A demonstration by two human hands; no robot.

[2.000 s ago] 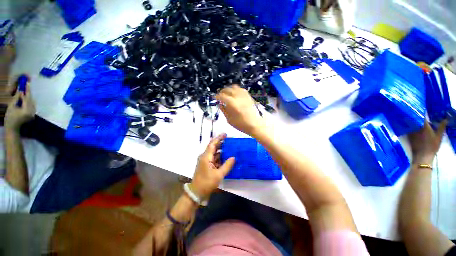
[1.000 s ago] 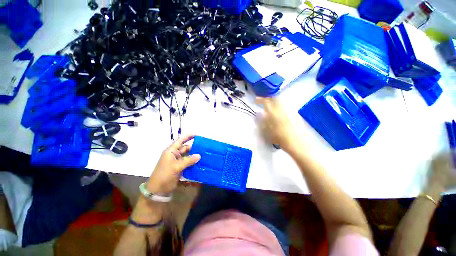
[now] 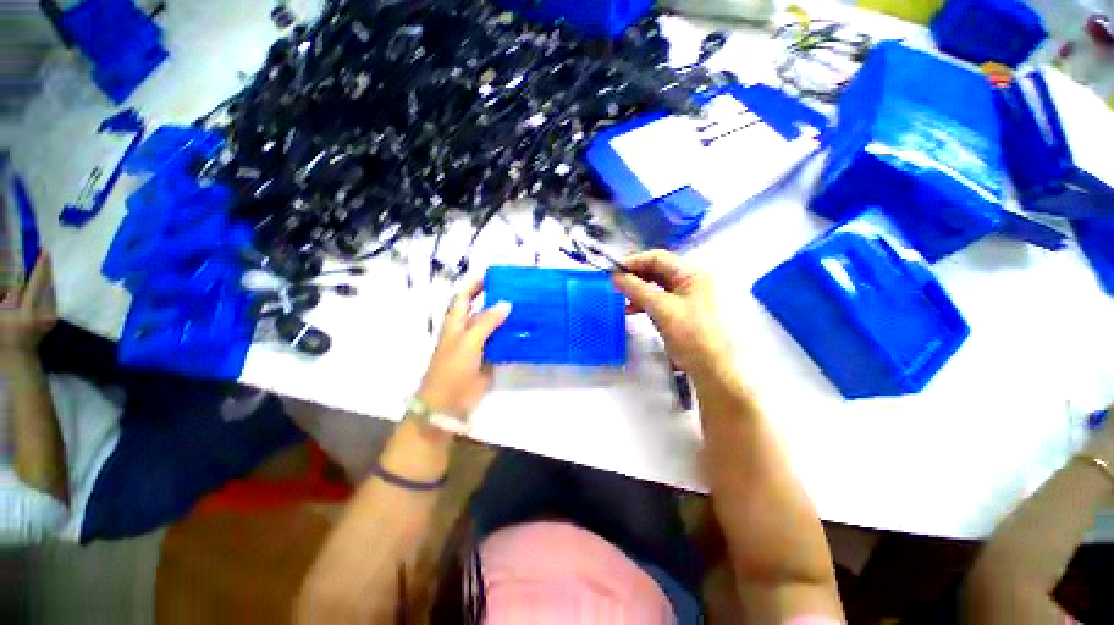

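Observation:
A thin blue insert tray [image 3: 556, 320] with a dotted area at its right is held above the table's near edge. My left hand [image 3: 465, 348] grips its left end, thumb on top. My right hand [image 3: 669, 305] is at the tray's upper right corner, fingers pinched on a thin black cable [image 3: 599, 254] whose end points toward the pile. A dark piece of cable [image 3: 680, 386] shows below my right hand, blurred. Whether my right fingers also touch the tray is unclear.
A large black cable pile [image 3: 403, 110] lies behind the tray. Filled blue trays [image 3: 189, 311] overlap at left. Flat printed cards [image 3: 709, 147] lie behind right. Two blue tray stacks [image 3: 861, 305] [image 3: 916, 140] stand at right. Other people's arms [image 3: 31, 403] [image 3: 1038, 525] show at both sides.
My right hand has gone from the pile to the right of the tray, then in to its upper right corner with a cable. The tray was lifted, tilted, and is now more level.

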